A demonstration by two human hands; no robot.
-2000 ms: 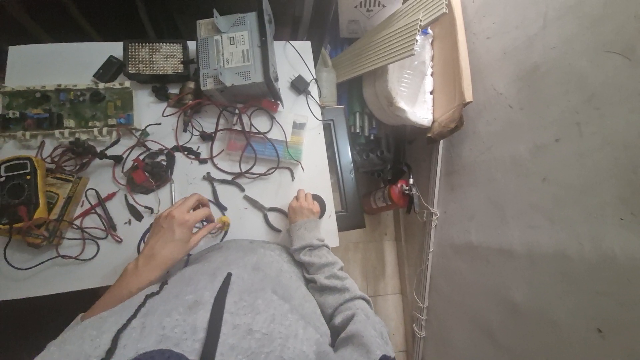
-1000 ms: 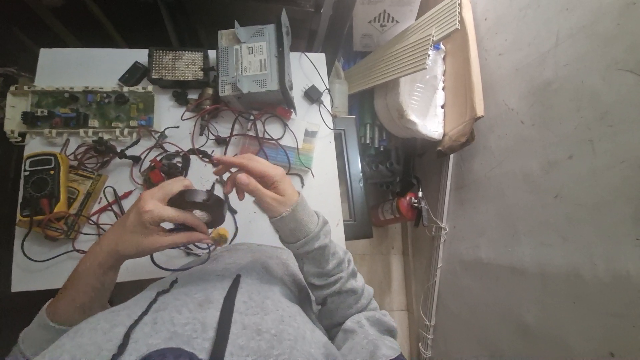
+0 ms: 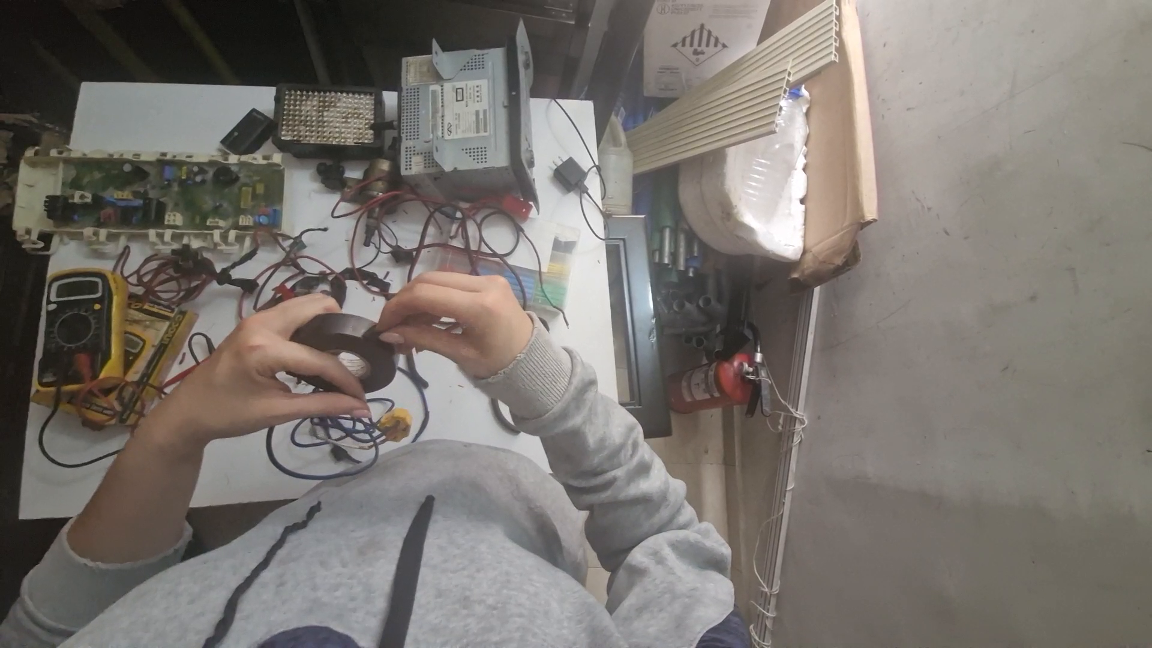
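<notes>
Held up over the near part of the white table [image 3: 225,468] is a roll of black electrical tape [image 3: 373,364]. My left hand [image 3: 261,369] grips it from the left, thumb below and fingers above. The thumb and forefinger of my right hand [image 3: 459,319] pinch the roll's right edge, perhaps the tape's end; the fingertips partly hide it. Below the roll lies a coil of blue wire [image 3: 310,450] beside a yellow connector [image 3: 394,424]. The pliers are mostly hidden behind my right hand and sleeve.
A yellow multimeter [image 3: 81,324] lies at left, a circuit board in a frame [image 3: 162,198] behind it. Tangled red and black wires [image 3: 171,274] cross the middle. Farther back stand an LED light panel [image 3: 328,119] and a metal car stereo [image 3: 463,117]. A fire extinguisher [image 3: 711,382] is right of the table.
Two seconds ago my right hand was on the black roll at the table's right; the roll is now in my left hand. Since one second ago my right fingers have closed on its edge.
</notes>
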